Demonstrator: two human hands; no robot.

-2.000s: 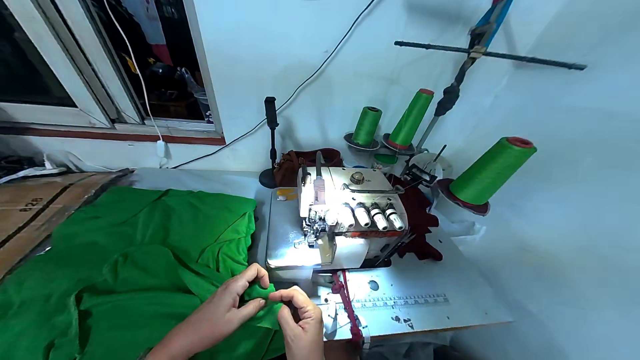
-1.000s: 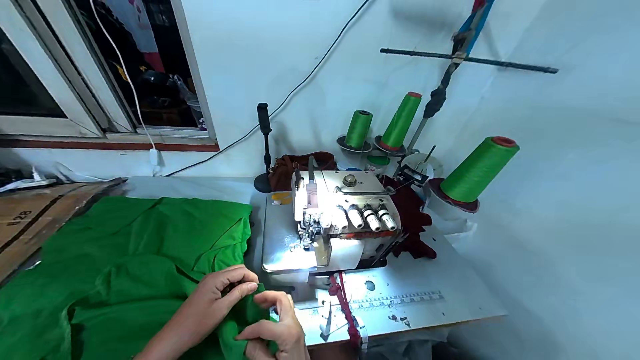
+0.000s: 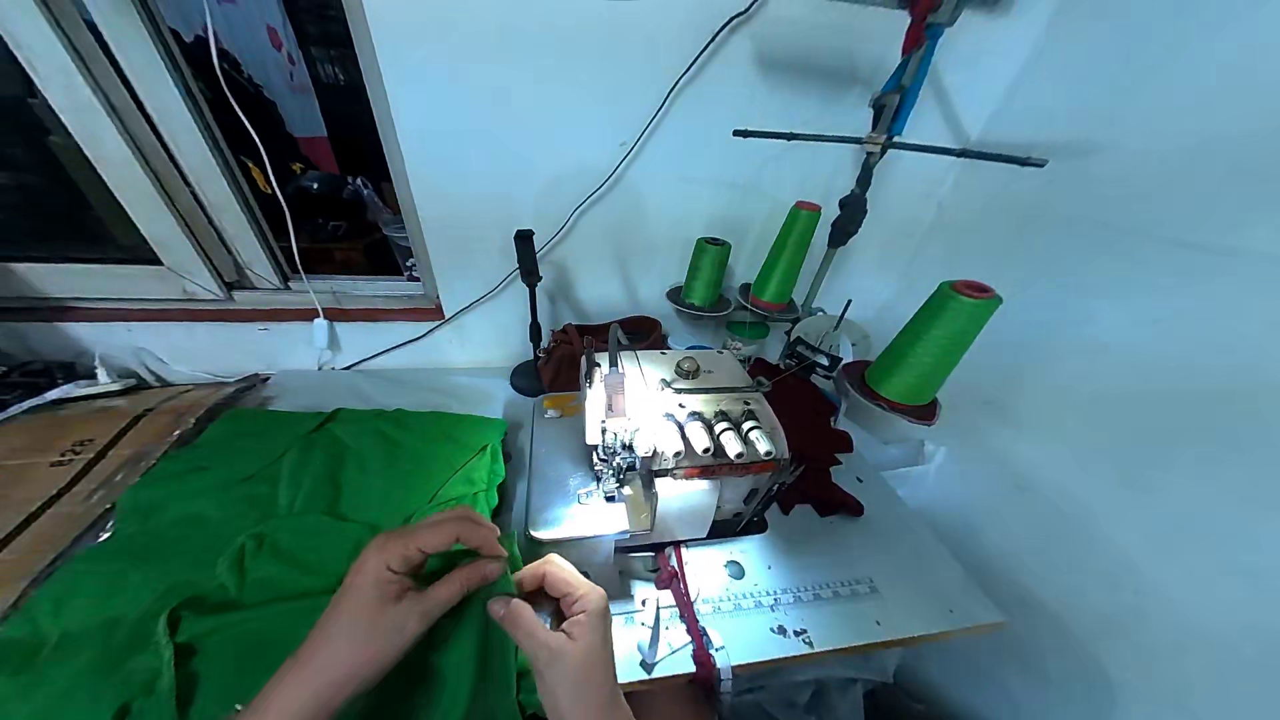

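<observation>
Green fabric (image 3: 330,480) lies in loose folds over the left of the table. My left hand (image 3: 420,585) pinches its right edge between thumb and forefinger. Close by on the right, my right hand (image 3: 565,635) pinches the same edge, its fingertips just short of the left ones. Behind and right of my hands stands an overlock sewing machine (image 3: 690,430), its needle area brightly lit. No fabric that I hold lies under its presser foot. Part of the cloth between my hands is hidden by the fingers.
Green thread cones (image 3: 933,343) stand on holders behind the machine. Dark red cloth (image 3: 815,450) lies at its right. A cardboard box (image 3: 70,450) is at the far left, a black stand (image 3: 530,310) behind. Dark red strips (image 3: 688,610) hang over the table front, beside a printed ruler (image 3: 790,597).
Both hands stay at the fabric's right edge. The fingers have shifted their hold along it, and the right hand's fingers are less curled under than a second ago.
</observation>
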